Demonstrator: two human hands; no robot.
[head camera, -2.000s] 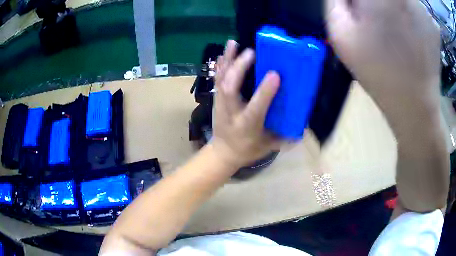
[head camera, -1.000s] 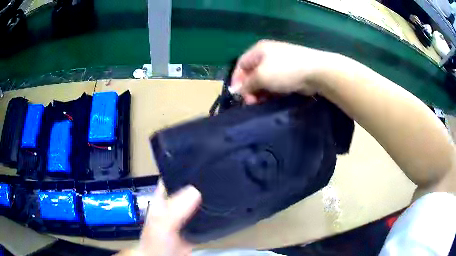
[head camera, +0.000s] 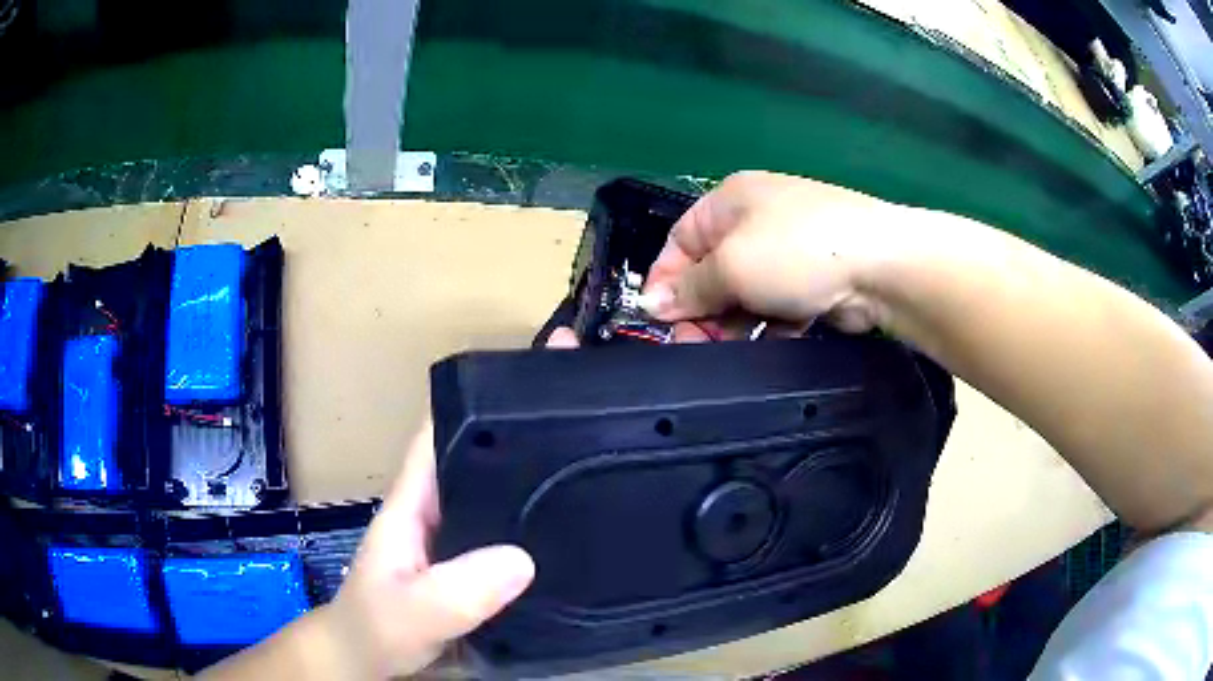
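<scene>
My left hand (head camera: 426, 579) grips the left end of the black base cover (head camera: 612, 532), thumb on its outer face. The cover is tilted up, its raised oval and round boss facing me; its inner side is hidden. Behind it stands the open black main housing (head camera: 599, 233), its lower part hidden by the cover. My right hand (head camera: 758, 253) reaches into the housing and pinches a tiny white wire connector (head camera: 655, 301) in its fingertips, close to small white parts inside. Thin red and black lead wires (head camera: 641, 330) show just below the fingertips.
At the left, black covers (head camera: 270, 359) with blue battery packs (head camera: 204, 319) lie in two rows on the cardboard bench top (head camera: 386, 266). A grey post (head camera: 381, 93) stands at the bench's far edge, before the green conveyor belt (head camera: 599, 93). A red item (head camera: 991, 596) shows at lower right.
The cover was turned over from blue pack showing to outer face showing, and is now steadier and more upright. My right hand has moved from the cover into the housing.
</scene>
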